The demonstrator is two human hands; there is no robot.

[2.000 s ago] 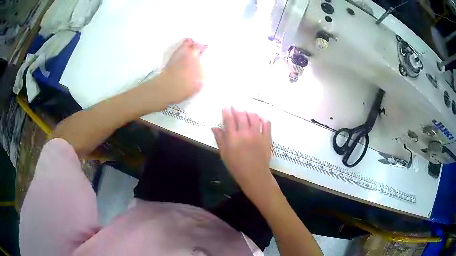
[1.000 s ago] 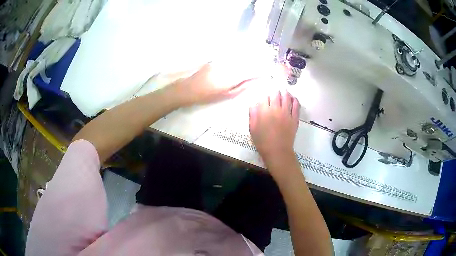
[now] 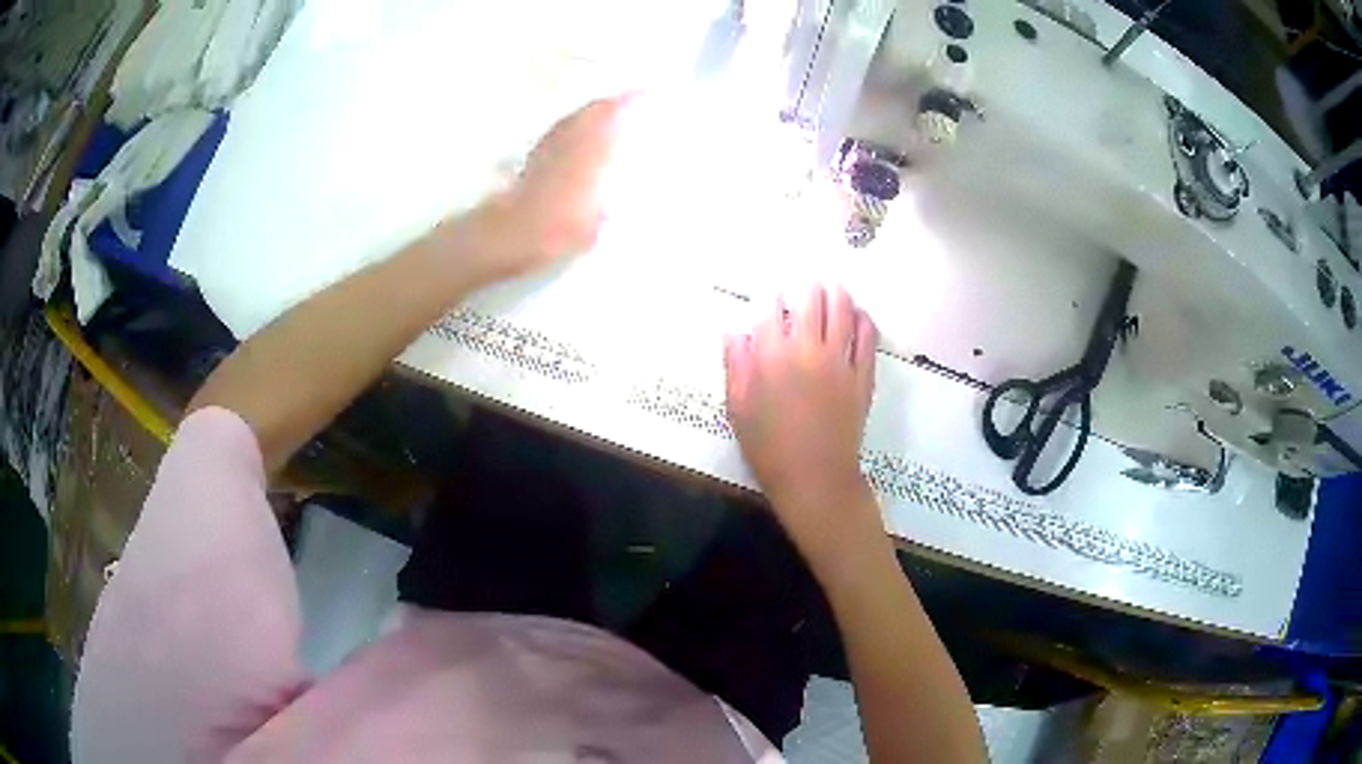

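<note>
White fabric (image 3: 351, 164) lies on the table to the left of the needle area, its right part washed out by glare. My left hand (image 3: 560, 187) is on the fabric, left of the presser foot area; its fingertips are lost in the glare. My right hand (image 3: 807, 381) lies palm down near the front of the machine bed, below the needle area, fingers slightly apart. Whether cloth is under it cannot be told. The sewing machine (image 3: 1046, 164) stands at upper right; its needle is hidden by glare.
Black scissors (image 3: 1058, 403) lie right of my right hand. A measuring scale (image 3: 1046, 523) runs along the front table edge. A small metal part (image 3: 1173, 470) lies near the machine's right end. Crumpled white cloth (image 3: 142, 187) hangs over blue at upper left.
Since one second ago my left hand has moved up and left, away from my right hand, and the fabric's front edge has moved back, baring more scale. My right hand has shifted slightly left.
</note>
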